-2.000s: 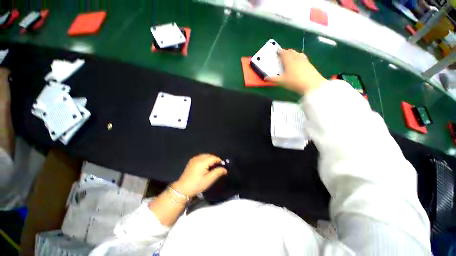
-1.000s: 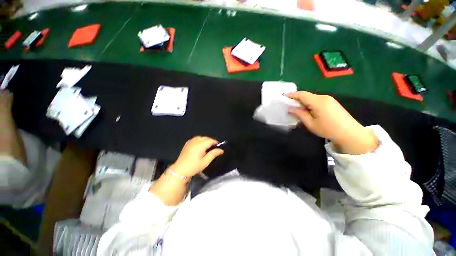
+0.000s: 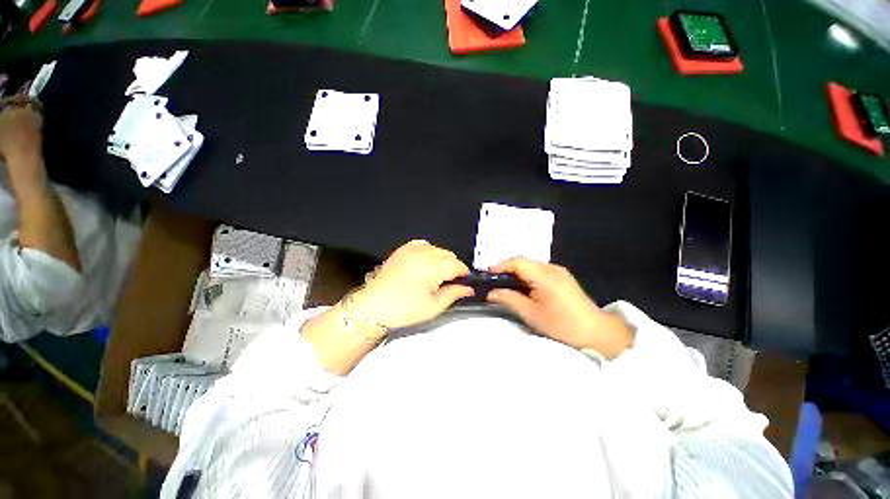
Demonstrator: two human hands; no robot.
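A white cover plate [image 3: 514, 234] lies on the black mat right in front of me. My left hand [image 3: 422, 283] holds a short black small-parts strip [image 3: 485, 280] with pale dots, at the near edge of the plate. My right hand [image 3: 546, 297] has its fingertips on the other end of the strip; whether they pinch a single part is too small to tell. A stack of cover plates [image 3: 588, 127] stands behind, to the right. A low pile of cover plates [image 3: 342, 122] with dark corner spots lies left of centre.
Loose covers [image 3: 156, 144] lie at far left, near another person's arm. A cardboard carton [image 3: 146, 322] with packed covers is at lower left. A ring [image 3: 692, 148] and smartphone [image 3: 705, 249] lie right. Circuit boards [image 3: 703, 35] on red carrier pads sit on the green line.
My right hand has moved from the stack to the strip in my left hand. A cover plate now lies before me. The view has tipped down, showing the ring and phone.
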